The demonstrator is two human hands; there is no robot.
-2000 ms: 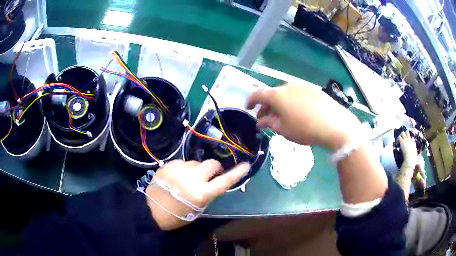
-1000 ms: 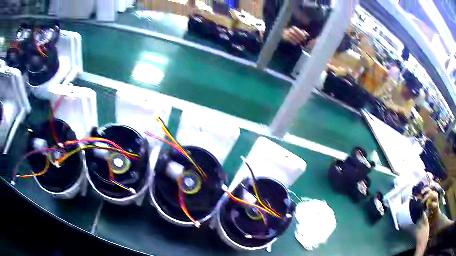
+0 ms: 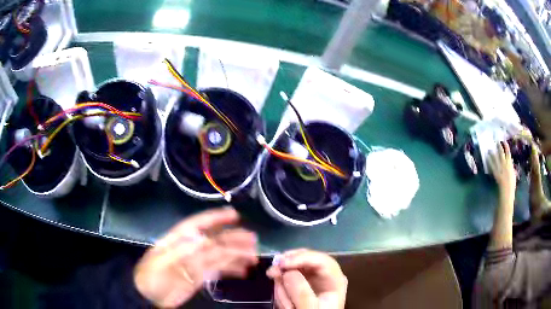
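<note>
My left hand point(image 3: 196, 256) is blurred, low in the view at the bench's front edge, fingers apart, with nothing seen in it. My right hand point(image 3: 309, 279) is just right of it, thumb and fingers pinched at a tiny whitish thing point(image 3: 277, 259) too small to name. Several white camera base housings with black interiors stand in a row beyond the hands. The rightmost housing point(image 3: 311, 172) and the one beside it point(image 3: 212, 142) hold yellowish rings and red, yellow and orange wire leads point(image 3: 305, 158) with white plugs.
A white heap point(image 3: 391, 183) lies right of the housings. Loose black camera heads point(image 3: 434, 117) lie farther right. Another person's hands point(image 3: 502, 166) work on a unit at the far right. A metal post point(image 3: 347, 36) and pale rail point(image 3: 386, 82) stand behind. A camera unit point(image 3: 27, 39) is at the upper left.
The hands were over the rightmost housing, then out of view, and are now at the bench's front edge. The view has shifted, moving the housings within the picture.
</note>
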